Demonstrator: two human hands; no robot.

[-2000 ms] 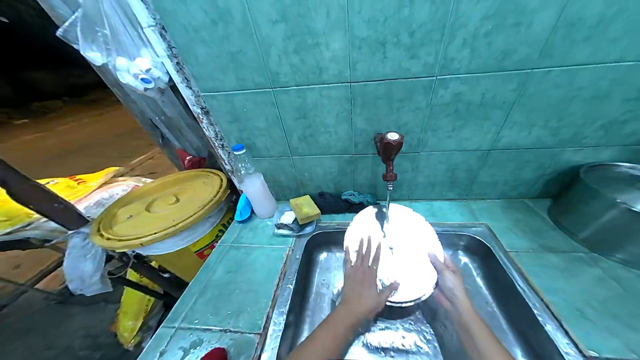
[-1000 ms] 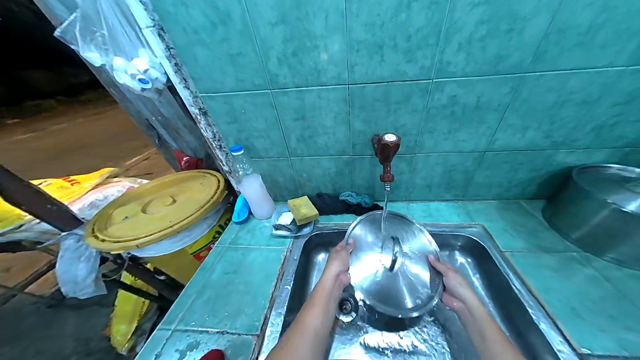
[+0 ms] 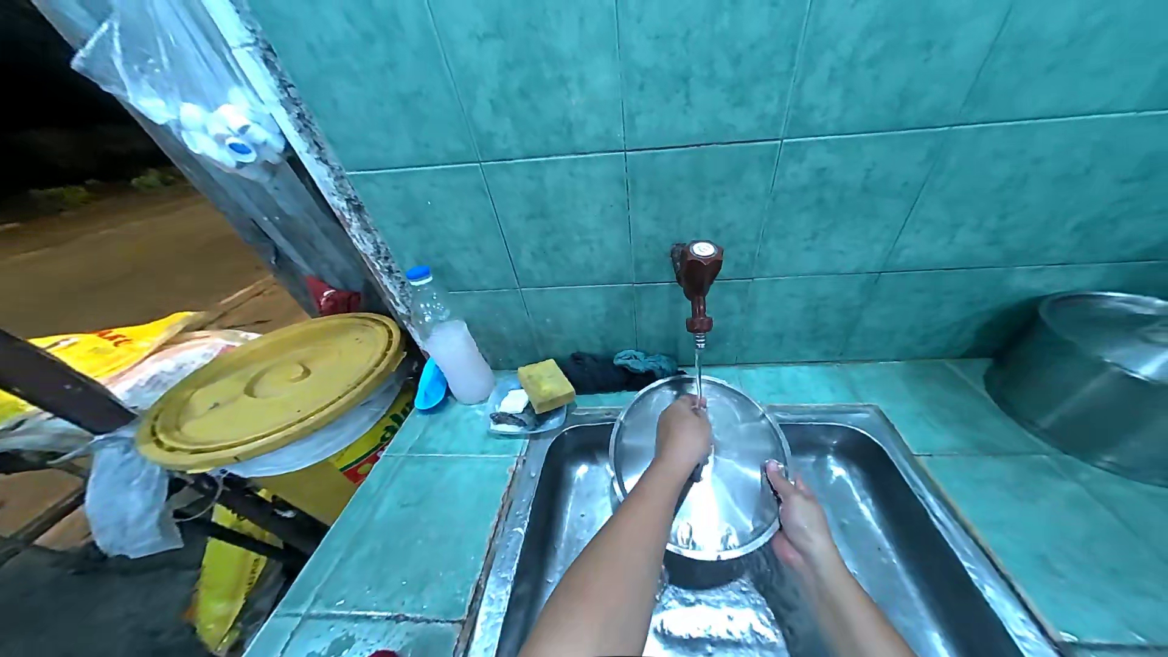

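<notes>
A round metal pot lid (image 3: 744, 456) is tilted under the running water of the dark red faucet (image 3: 699, 274), above the stainless steel sink (image 3: 853, 474). My right hand (image 3: 798, 520) grips the lid's right edge, thumb on the near face. My left hand (image 3: 684, 433) is on the lid's face, fingers curled close to the stream and the central handle; whether it grips the handle is unclear. Left of the faucet, a yellow sponge (image 3: 546, 385) rests on a small clear dish (image 3: 558, 420). Beside it stands a plastic bottle (image 3: 456, 356) of whitish liquid.
A large metal pot (image 3: 1086, 392) with a lid stands on the tiled counter at right. Dark and teal cloths (image 3: 602, 372) lie behind the sink, and a blue scoop (image 3: 431, 385) is by the bottle. A bucket with a yellow lid (image 3: 274, 392) is left of the counter.
The lid's handle side came to face me between the first two frames. Since then my left hand has moved from the lid's left edge to its middle, near the stream.
</notes>
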